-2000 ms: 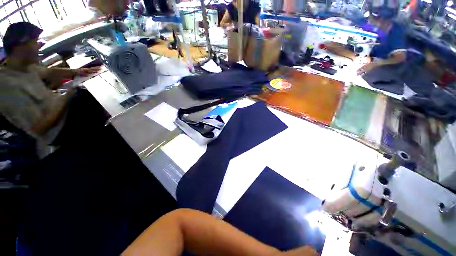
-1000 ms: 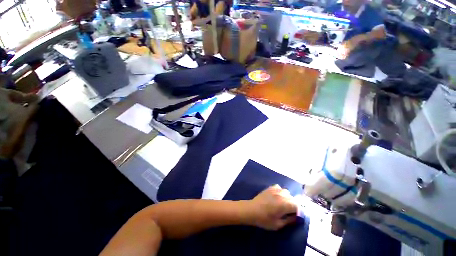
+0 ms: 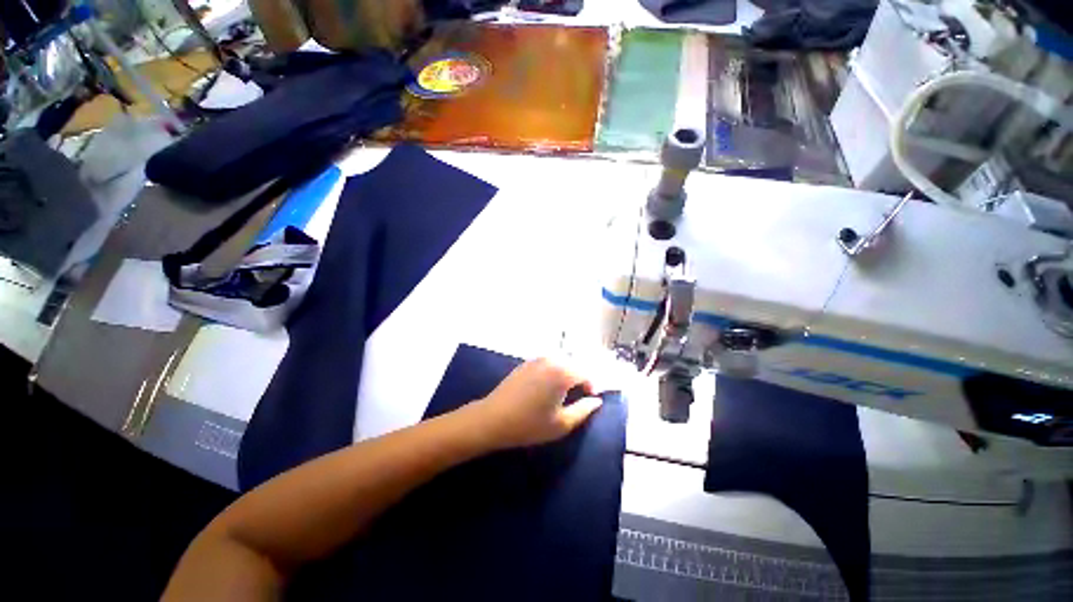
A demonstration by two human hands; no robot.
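My left hand (image 3: 544,403) rests on a dark navy cut panel (image 3: 535,517), thumb and fingers closed at its upper right edge, just left of the needle area. The panel lies on the white table and hangs over the front. The white sewing machine (image 3: 812,282) with a blue stripe stands right of the hand, its presser foot (image 3: 677,394) beside the panel. A small curved navy panel (image 3: 788,453) lies under the machine arm. My right hand is not in view.
A long navy panel (image 3: 341,294) lies at left, beside grey-and-black strips (image 3: 253,282) and a blue flat item (image 3: 304,202). A folded navy stack (image 3: 277,129) lies back left. Orange (image 3: 530,88) and green (image 3: 645,88) sheets lie behind. A ruler (image 3: 706,564) marks the front edge.
The view has turned right and down, so the machine sits nearer the middle. My left hand is still at the panel's upper edge, with a little panel visible between hand and needle area.
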